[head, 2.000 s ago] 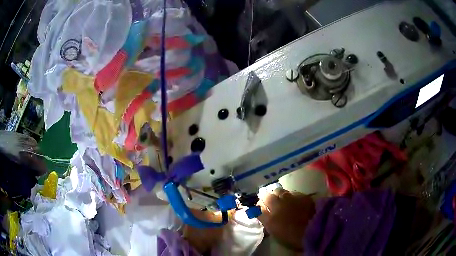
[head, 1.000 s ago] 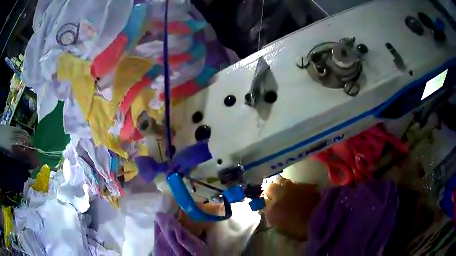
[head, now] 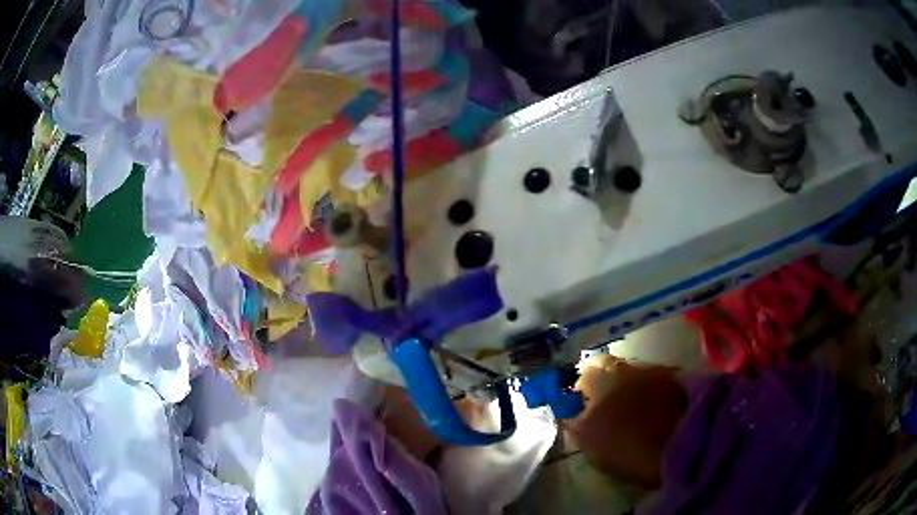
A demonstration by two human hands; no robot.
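Observation:
A white cloth piece (head: pixel 498 465) lies brightly lit below the needle area of the white sewing machine head (head: pixel 644 216). My left hand (head: pixel 404 410) shows only as a small patch of skin behind the curved blue guard (head: pixel 430 394), at the cloth's left; its fingers are hidden. My right hand (head: pixel 621 417) is right of the needle area, its fingertips close to the bright light and partly behind the blue tension knobs (head: pixel 551 392). Its grip is blurred. The needle and presser foot cannot be made out.
A pile with yellow (head: pixel 231 171), coral and turquoise pieces lies above left. White panels (head: pixel 111 422) are heaped at left. A purple bow (head: pixel 407 317) hangs at the head's left end. Coral-red cloth (head: pixel 769 317) lies behind the head. Purple sleeves (head: pixel 754 443) flank the work.
The view has shifted, so the machine head and both hands appear further right. More of the left purple sleeve shows. The right hand stays beside the needle area.

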